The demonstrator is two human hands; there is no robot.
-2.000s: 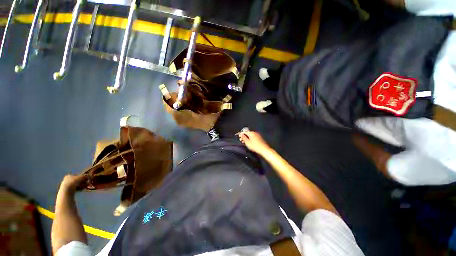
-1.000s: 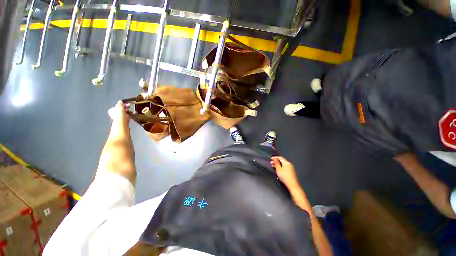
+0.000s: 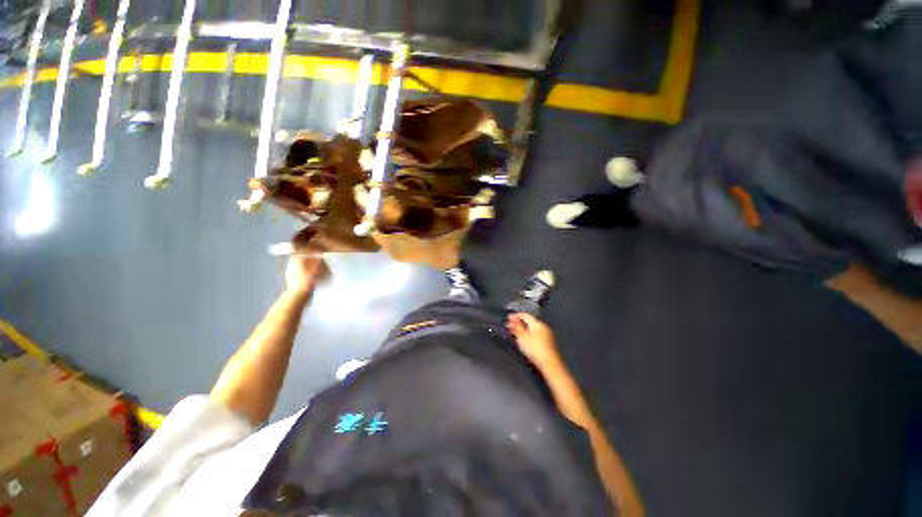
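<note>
A tan-brown tote bag [image 3: 344, 207] is at the end of a silver rack prong [image 3: 271, 111]. Its dark opening and straps are beside the prong's tip. My left hand [image 3: 309, 267] is at the bag's near lower edge; blur hides whether its fingers grip it. More brown bags [image 3: 430, 217] are at the neighbouring prong [image 3: 386, 141], close against the first bag. My right hand [image 3: 530, 333] is low in front of my dark apron, fingers curled, with no bag in it.
More silver prongs [image 3: 174, 106] stick out to the left from the rack frame [image 3: 455, 53]. A person in a dark apron [image 3: 748, 202] stands at the right. Cartons with red markings [image 3: 61, 434] are at the lower left. Yellow lines [image 3: 607, 101] mark the floor.
The bag carried by its straps in my left hand has come to the rack, and now is at a prong. My left hand has moved from its straps to its near lower edge.
</note>
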